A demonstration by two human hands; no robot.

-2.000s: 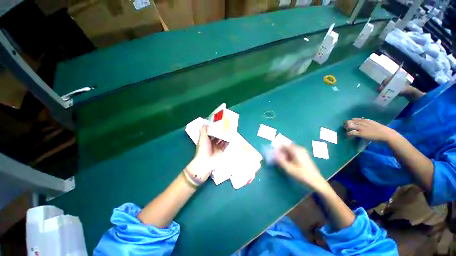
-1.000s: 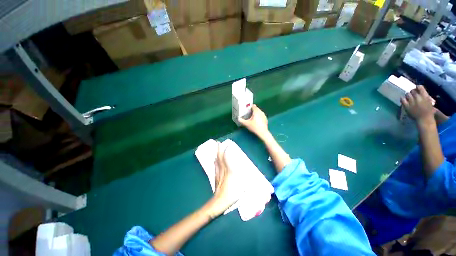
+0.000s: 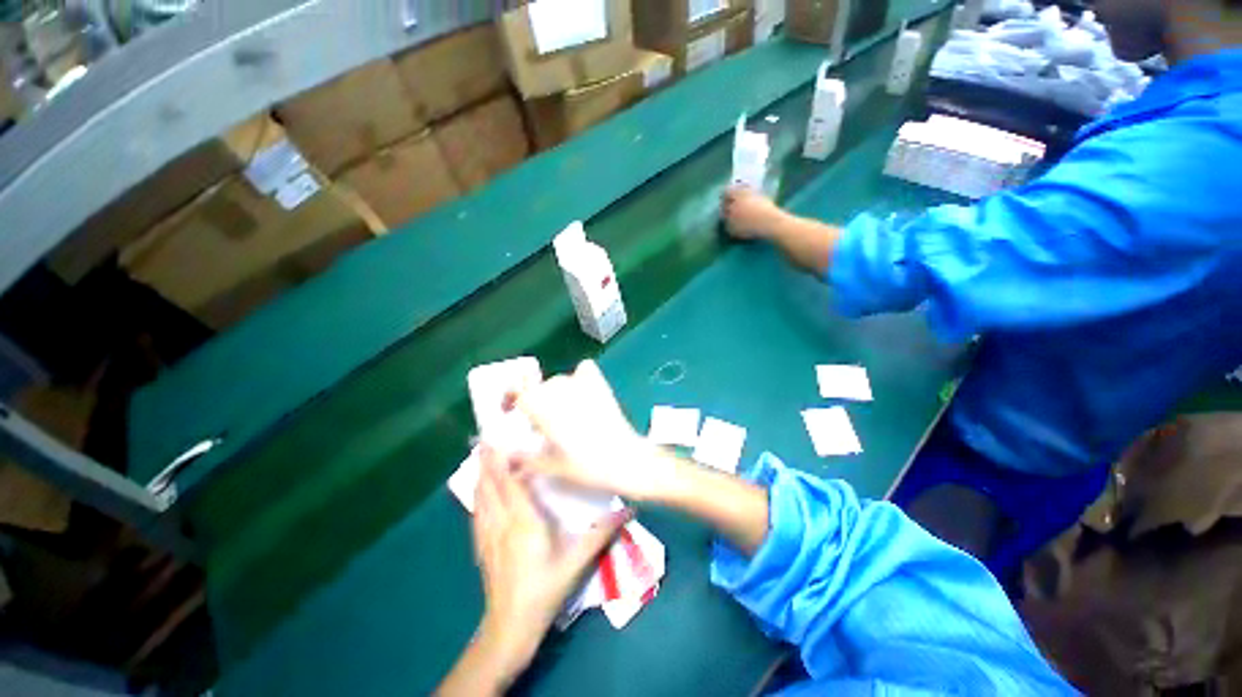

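Note:
White flat cartons (image 3: 629, 572) with red stripes lie fanned on the green bench top, partly under my hands. My left hand (image 3: 524, 552) is around one white carton (image 3: 579, 409) above the pile. My right hand (image 3: 572, 456) crosses over it, fingers on the same carton. An upright opened carton (image 3: 591, 286) with a raised top flap stands on the belt beyond my hands. Small white leaflets (image 3: 719, 444) lie loose to the right of my hands.
A person in a blue smock (image 3: 1049, 300) on the right reaches toward another upright carton (image 3: 749, 154). More upright cartons stand farther along the belt. A carton stack (image 3: 960, 153) sits at the far right. A thin rubber band (image 3: 667, 370) lies on the bench (image 3: 736, 320). Brown boxes (image 3: 368, 164) stand behind.
My right hand has let go of the upright carton, which stands on the belt, and has come back to my left hand. The other person's arm has reached to the belt. The view has shifted.

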